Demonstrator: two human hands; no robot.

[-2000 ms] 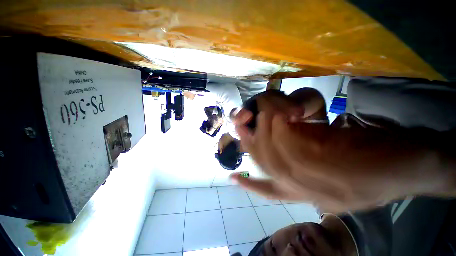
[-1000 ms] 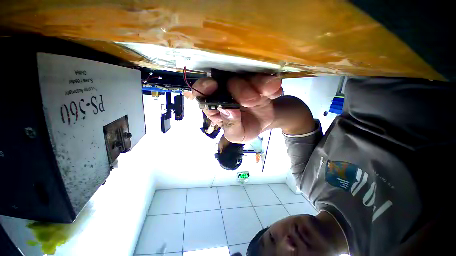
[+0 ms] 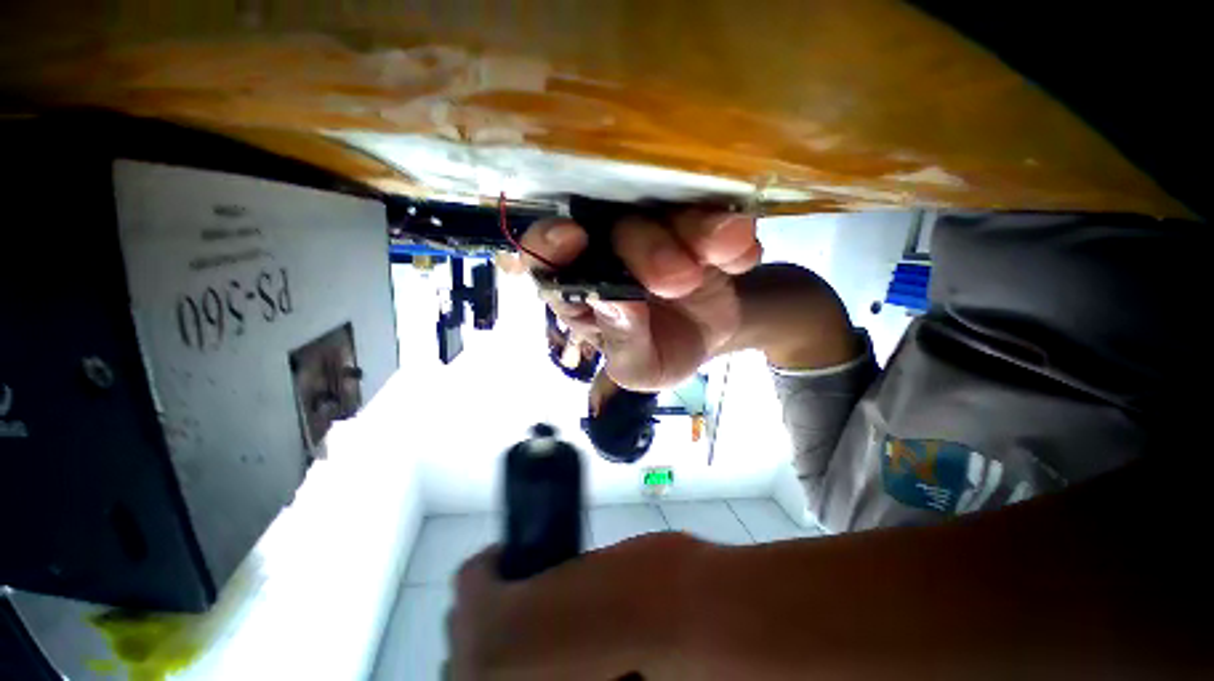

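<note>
The view is upside down. My left hand (image 3: 652,299) holds a small black electronic unit (image 3: 595,277) between thumb and fingers, close to the yellow-orange pad (image 3: 639,80). A thin red wire (image 3: 507,221) runs from the unit. My right hand (image 3: 573,605), blurred and dark, is closed around a black cylindrical tool that looks like the electric screwdriver (image 3: 543,499). The tool's short tip points toward the top of the picture. Tool and unit are apart. The right fingers are partly cut off by the picture's bottom edge.
The white-and-black PS-560 screw feeder (image 3: 253,386) stands at picture left, its metal pick-up opening (image 3: 328,386) facing the middle. A grey shirt (image 3: 992,359) fills the right side. Another person's dark-haired head (image 3: 620,426) shows behind. A yellow-green object (image 3: 153,641) lies at lower left.
My right hand has come in from the lower right with the black tool. The left hand first brought the unit beside the pad and has since stayed nearly still.
</note>
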